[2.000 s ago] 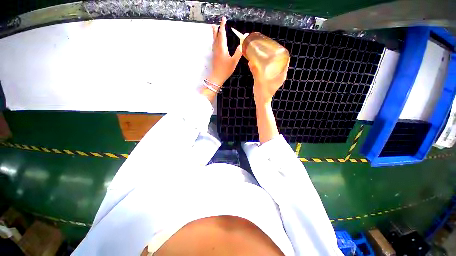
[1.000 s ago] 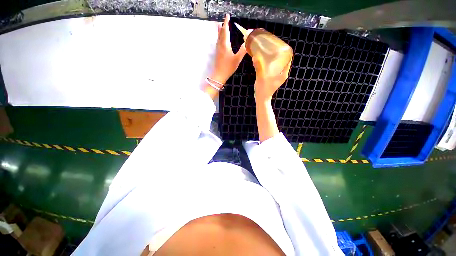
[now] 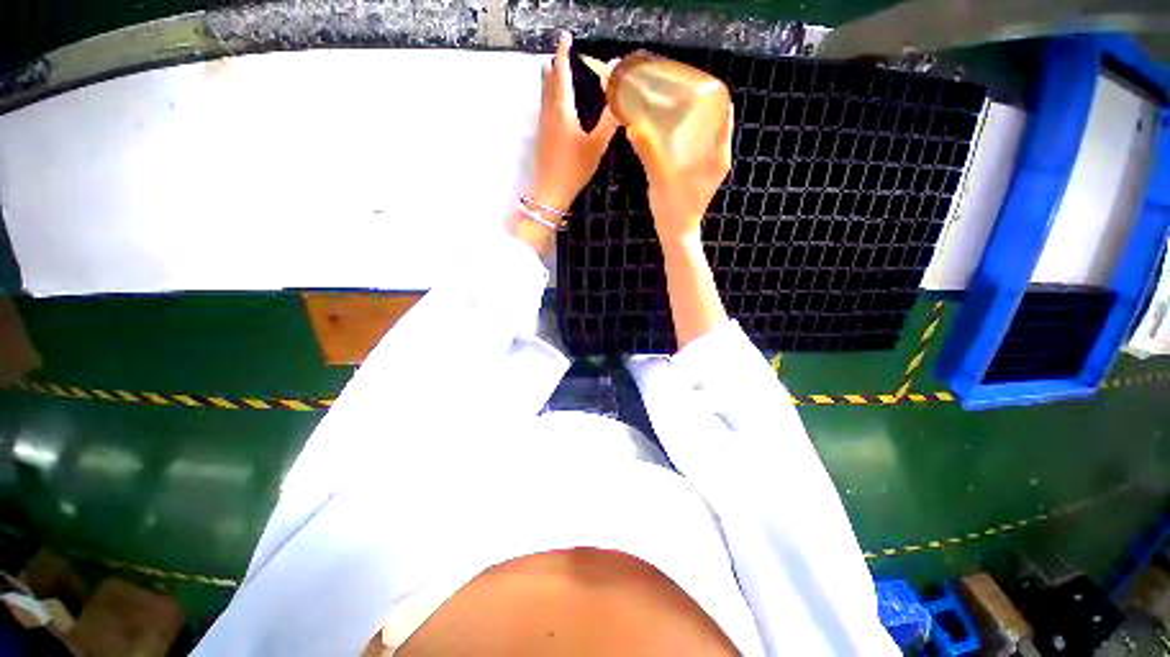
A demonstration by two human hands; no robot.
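Black housings [image 3: 821, 205] lie edge to edge as a wide grid on the bench in front of me. My right hand [image 3: 686, 173] is closed around an amber squeeze bottle [image 3: 667, 96], held over the grid's upper left part. Its pale pointed nozzle [image 3: 595, 66] points up and left, near the grid's far left corner. My left hand [image 3: 568, 141] lies at the grid's left edge, thumb and fingers spread, with nothing seen in it. Whether the nozzle touches a housing cannot be told.
White bench paper [image 3: 270, 173] stretches to the left. A blue crate [image 3: 1014, 257] stands at the right with black parts in its near end. The wrapped back edge [image 3: 359, 26] runs behind the grid. A printed white sheet [image 3: 1153, 315] shows at the far right.
The right hand with the bottle has shifted slightly left and up relative to the grid. The left hand stays at the grid's left edge. The whole view has shifted a little.
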